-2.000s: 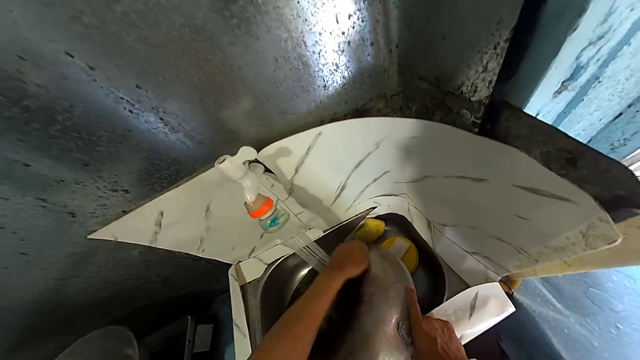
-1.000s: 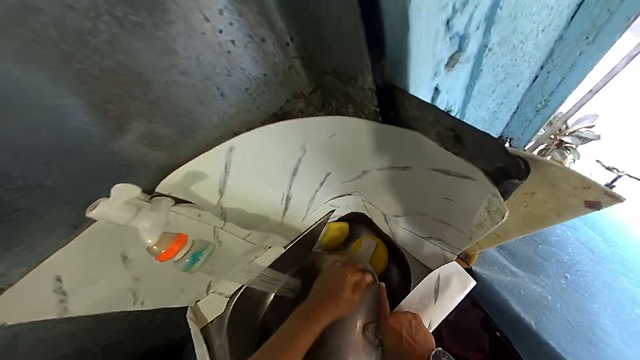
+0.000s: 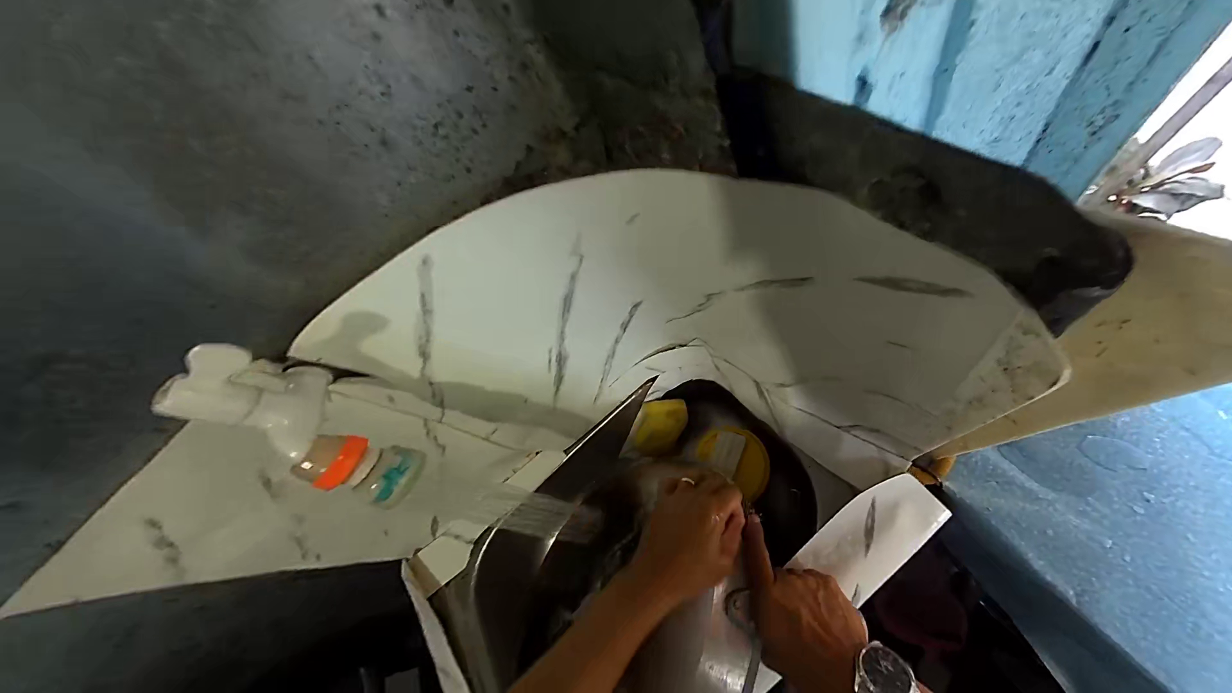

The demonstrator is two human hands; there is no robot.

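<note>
A large metal vessel (image 3: 688, 635) is tilted in the steel sink (image 3: 491, 568). My left hand (image 3: 688, 539) presses on its upper part with curled fingers; whether something is under them is hidden. At the vessel's right edge is my right hand (image 3: 804, 616), gripping it with the index finger stretched along the metal. From a white plastic tap (image 3: 289, 404) with an orange band and clear nozzle, water (image 3: 539, 515) streams into the sink, left of my left hand. Behind the vessel lie a yellow object (image 3: 659, 426) and a round yellow item (image 3: 733, 462) with a pale strip.
A white marble-patterned splashback (image 3: 626, 279) curves around the sink. A loose-looking marbled strip (image 3: 871, 534) juts out at the right, near my right wrist. A rough dark wall (image 3: 289, 144) rises behind, and a blue surface (image 3: 1126, 500) is at the right.
The view has swung right and come closer to the sink. My left hand has shifted over the vessel, while my right hand remains at its edge.
</note>
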